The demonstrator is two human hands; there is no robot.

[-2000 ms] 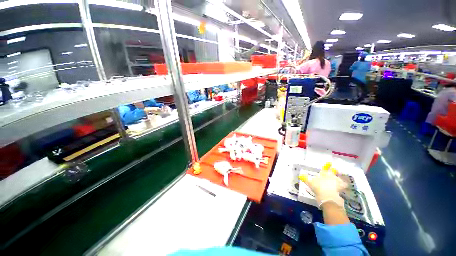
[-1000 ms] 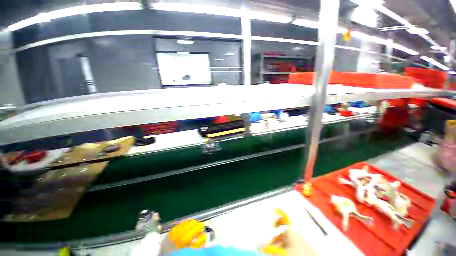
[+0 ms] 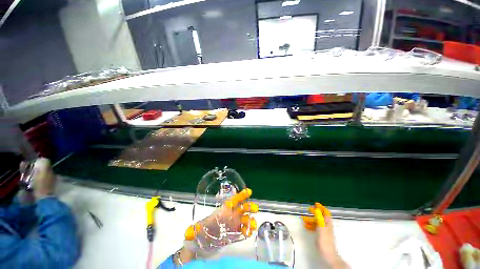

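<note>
My left hand (image 3: 223,220), with orange finger cots, holds a clear oval plastic shell (image 3: 206,184) upright above the white bench (image 3: 184,210). Small silvery parts show inside the shell near my fingertips. My right hand (image 3: 322,228), also in orange finger cots, is near the bench's far edge, apart from the shell, and I see nothing in it. A second clear shell (image 3: 275,241) with two pale strips lies on the bench between my hands.
A yellow air blow gun (image 3: 151,218) and tweezers (image 3: 95,219) lie left. Another person's blue sleeves (image 3: 42,226) are at far left. The red tray (image 3: 452,236) is right, beside white crumpled material (image 3: 416,255). A green belt (image 3: 316,178) runs behind, under a white shelf (image 3: 252,79).
The view has turned left from the white machine and red tray to the bench. My left hand now holds up the clear shell; my right hand has left the machine.
</note>
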